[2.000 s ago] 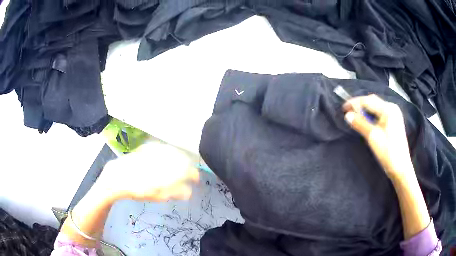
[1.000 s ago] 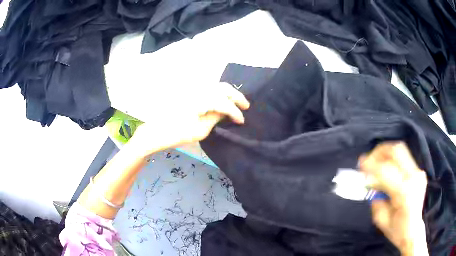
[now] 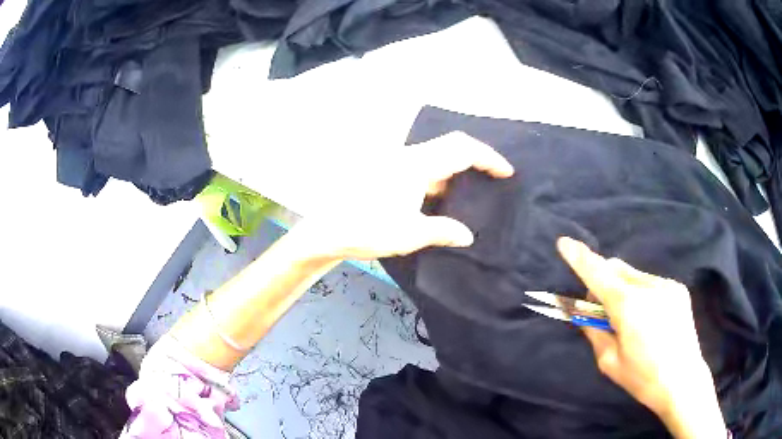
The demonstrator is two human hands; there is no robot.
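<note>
A black garment [image 3: 514, 334] lies spread over the pale tabletop and hangs down over its near edge. My left hand [image 3: 403, 201] is over the garment's left part, thumb and fingers apart, with no cloth visibly pinched between them. My right hand [image 3: 643, 321] is over the middle right of the garment and holds small thread snips [image 3: 570, 313] with silver blades and a blue grip. The blades point left and are slightly apart, over the cloth. The index finger is stretched forward on or just above the cloth.
Heaped black garments [image 3: 146, 111] lie along the far side and left of the white tabletop [image 3: 326, 111]. A lime green bag [image 3: 236, 210] shows at the table edge. Thread clippings lie on the grey-blue floor [image 3: 300, 360]. Dark checked cloth [image 3: 51, 386] is at lower left.
The raised fold of the garment now lies flatter, and the white check mark is no longer visible. My left hand has moved right and opened. My right hand with the snips has moved slightly left.
</note>
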